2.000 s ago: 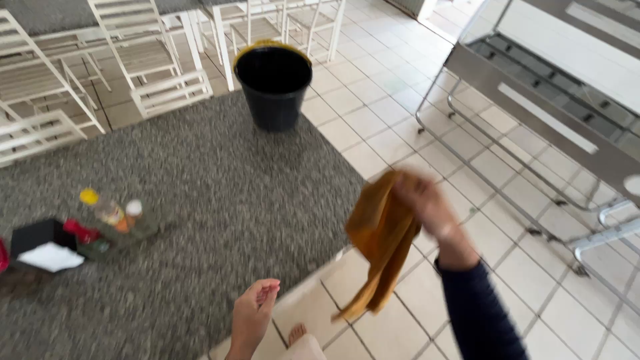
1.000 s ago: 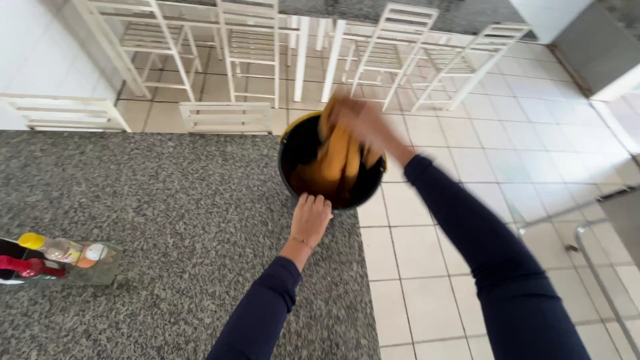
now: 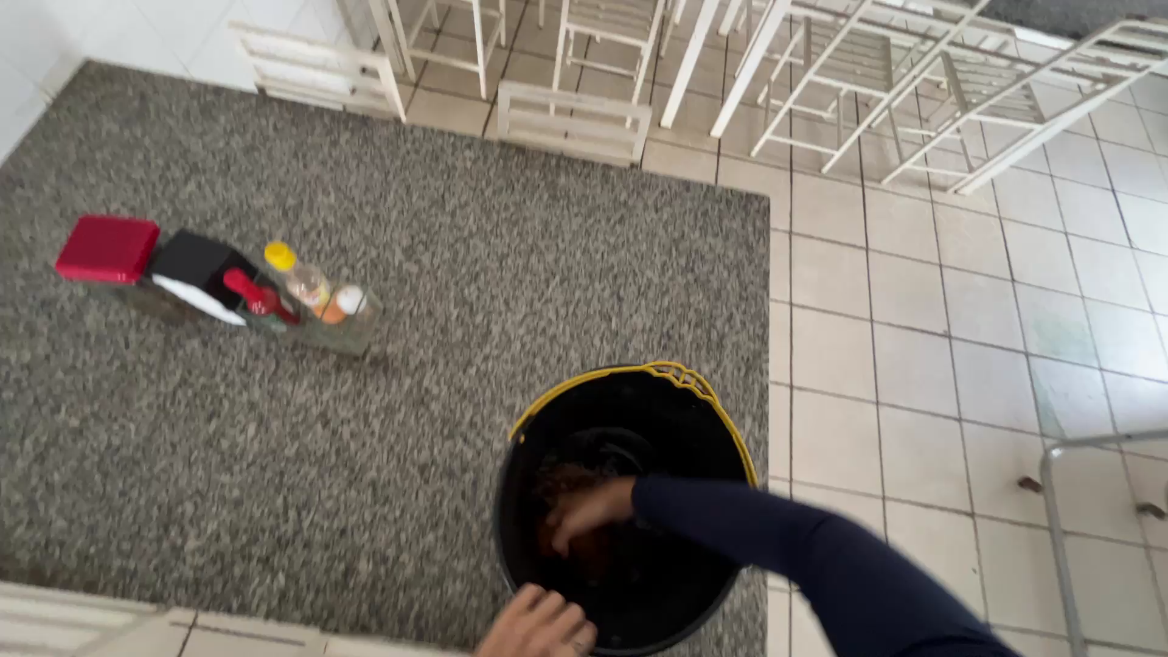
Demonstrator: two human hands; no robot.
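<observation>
A black plastic bucket (image 3: 675, 415) with a yellow handle resting along its rim stands on the grey granite tabletop (image 3: 438, 274), near its right edge. My right hand (image 3: 589, 516) reaches down inside it, in dark shade, touching a brownish-orange cloth (image 3: 584, 547) that looks wet; the shade and blur hide whether the fingers are closed on it. My left hand (image 3: 538, 625) holds the bucket's near rim, fingers bent over the edge.
On the table's left stand a red-lidded container (image 3: 108, 248), a black napkin holder (image 3: 203, 265) and a clear caddy (image 3: 351, 328) with bottles. White slatted chairs (image 3: 575, 123) line the far side. A metal frame leg (image 3: 1058, 529) rises from the tiled floor at right.
The orange cloth, held up beside the table two seconds ago and over the bucket one second ago, is now down inside the bucket with my right hand. My left hand has come to the rim.
</observation>
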